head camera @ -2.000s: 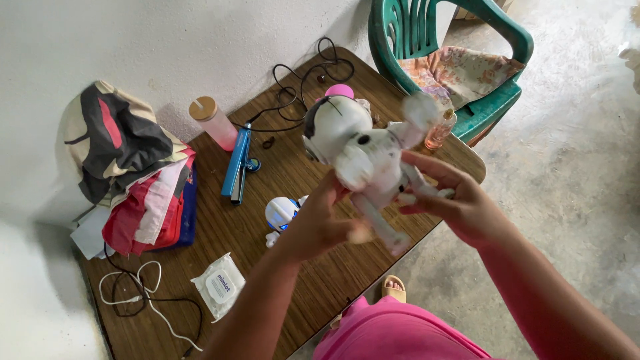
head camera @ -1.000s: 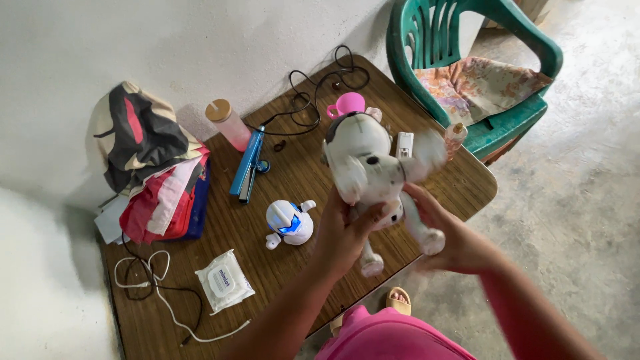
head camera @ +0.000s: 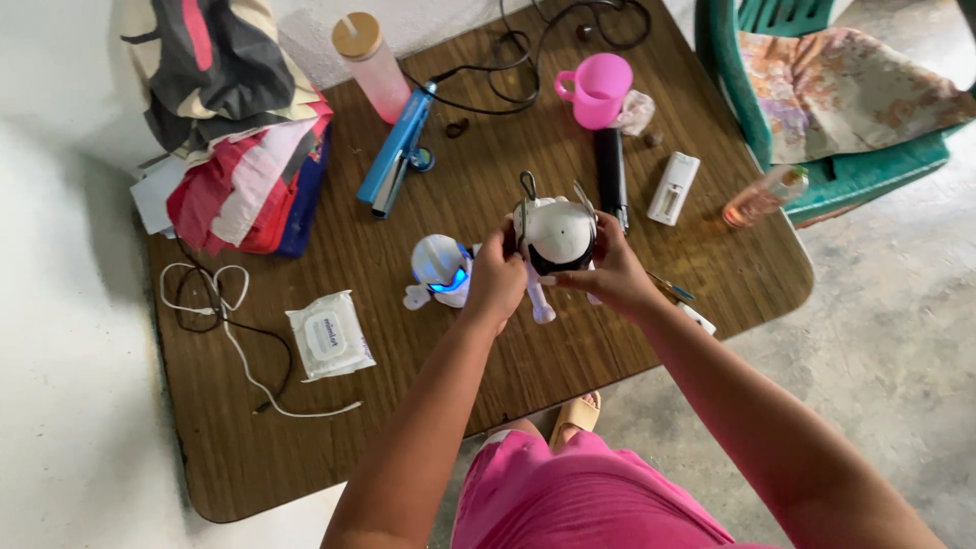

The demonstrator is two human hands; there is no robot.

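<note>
A white toy robot dog point(head camera: 560, 231) with a black face band is between my hands, its legs downward over the wooden table point(head camera: 427, 396). My left hand point(head camera: 496, 278) grips the left side of its head or body, and my right hand point(head camera: 616, 267) grips the right side, thumb across the front. Whether its feet touch the table I cannot tell. Just left of my left hand stands a small white toy robot point(head camera: 441, 271) with a lit blue visor. Behind the dog's right side lies a black elongated object point(head camera: 611, 175), and a white remote control point(head camera: 674, 188) with an uncovered battery bay is farther right.
A pink mug point(head camera: 598, 88), a blue hair straightener point(head camera: 396, 156) with its cord and a tumbler point(head camera: 371, 69) stand or lie at the back. Piled clothes point(head camera: 244, 168), cables point(head camera: 236, 343) and a wipes pack point(head camera: 332, 335) are left. A small bottle point(head camera: 765, 197) and green chair point(head camera: 877, 175) are right.
The toy dog, tilted and held up with its legs outward in the earlier frames, is now upright and lower, its legs downward. Both my hands are now around its sides.
</note>
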